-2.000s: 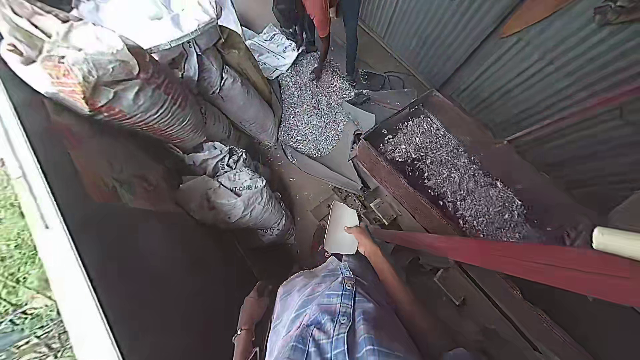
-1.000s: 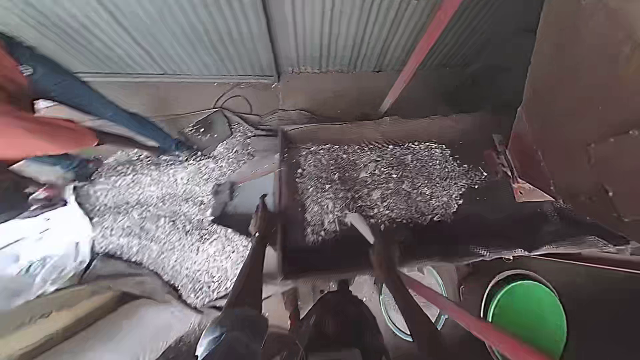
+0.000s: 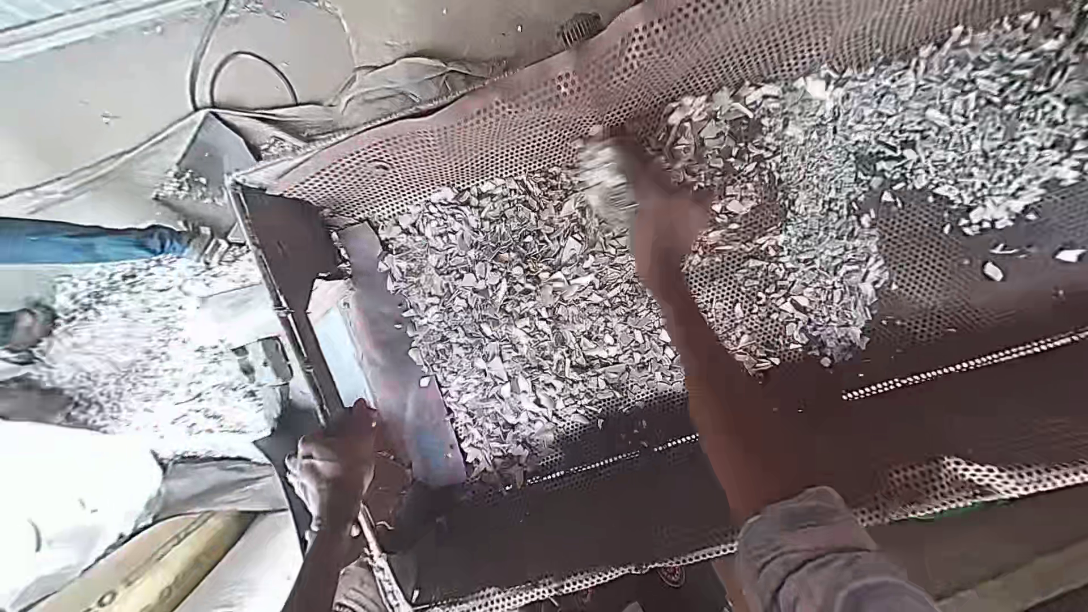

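Note:
My left hand [image 3: 336, 467] grips the end rim of a long perforated metal tray [image 3: 476, 140] at lower left. Shredded pale flakes [image 3: 544, 314], probably plastic, lie in the tray in a heap at its left end and spread further right. My right hand [image 3: 667, 221] is blurred by motion over the tray's far side, among the flakes. At its fingertips is a pale object [image 3: 605, 180], too blurred to name. A flat strip [image 3: 408, 365] lies across the tray's left end, beside the heap.
Beyond the tray's left end, more flakes [image 3: 161, 340] lie on the floor. Another person's blue-clad limb [image 3: 85, 241] reaches in at the left edge, with a dark hand or foot below. A white sack [image 3: 68, 510] is at lower left. A cable [image 3: 200, 68] curls on the floor.
The view has swung from the sacks to the tray, and now shows it much closer. My left hand is now on the end rim. The red bar and green-topped container are out of view.

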